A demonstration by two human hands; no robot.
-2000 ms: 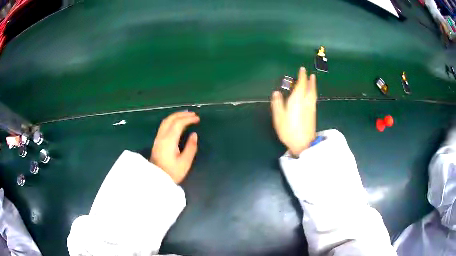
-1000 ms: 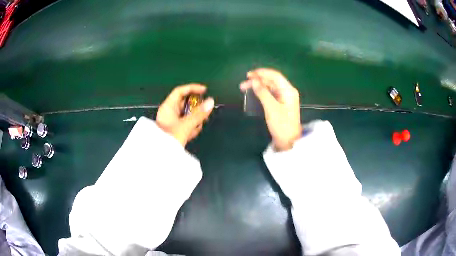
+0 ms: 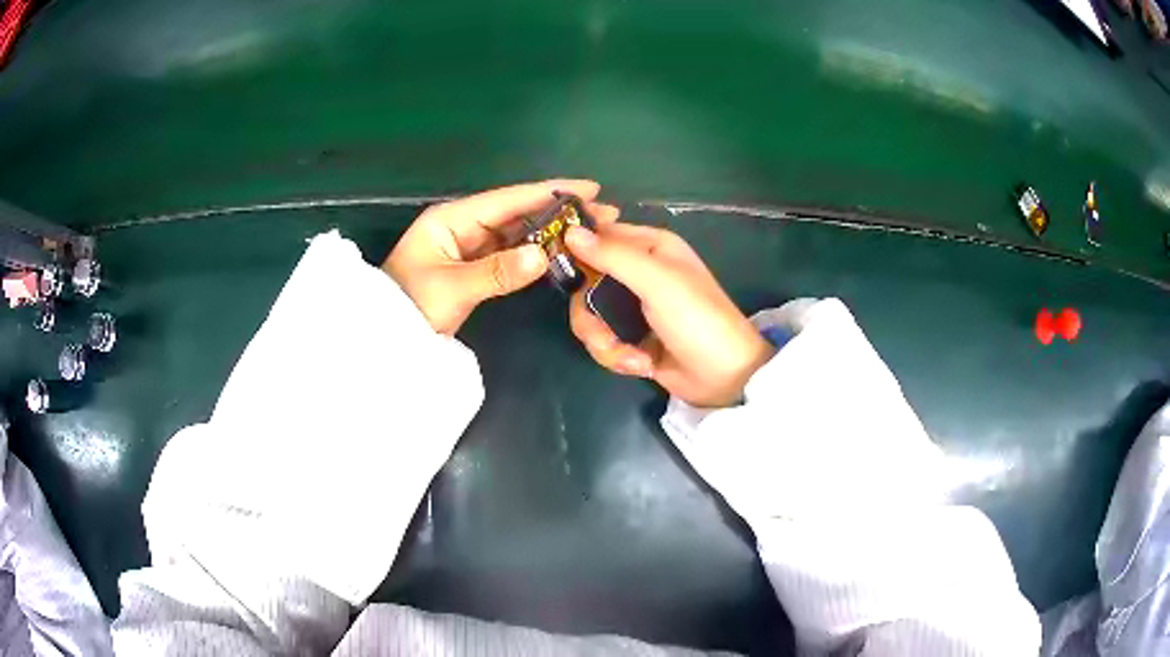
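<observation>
My left hand [image 3: 477, 257] grips a small dark electronic module [image 3: 562, 263] with amber and silvery faces between thumb and fingers, at the centre of the view above the bench. My right hand [image 3: 667, 302] touches the module's right side with its thumb and fingertips. A dark flat piece with a thin pale edge [image 3: 613, 308] lies within the curl of my right hand, partly hidden by the fingers. Whether this piece is joined to the module I cannot tell.
Two modules [image 3: 1032, 209] [image 3: 1092, 214] lie on the green belt at right. Red round pieces [image 3: 1059, 325] touch each other on the bench. Several round housings [image 3: 73, 362] and a pink-white block [image 3: 21, 288] are at left. Sleeves of other people [image 3: 1139, 513] show at both lower edges.
My hands have come together at the centre; one second ago they were apart, each with a piece. Two seconds ago both were empty, with two modules on the belt near my right hand.
</observation>
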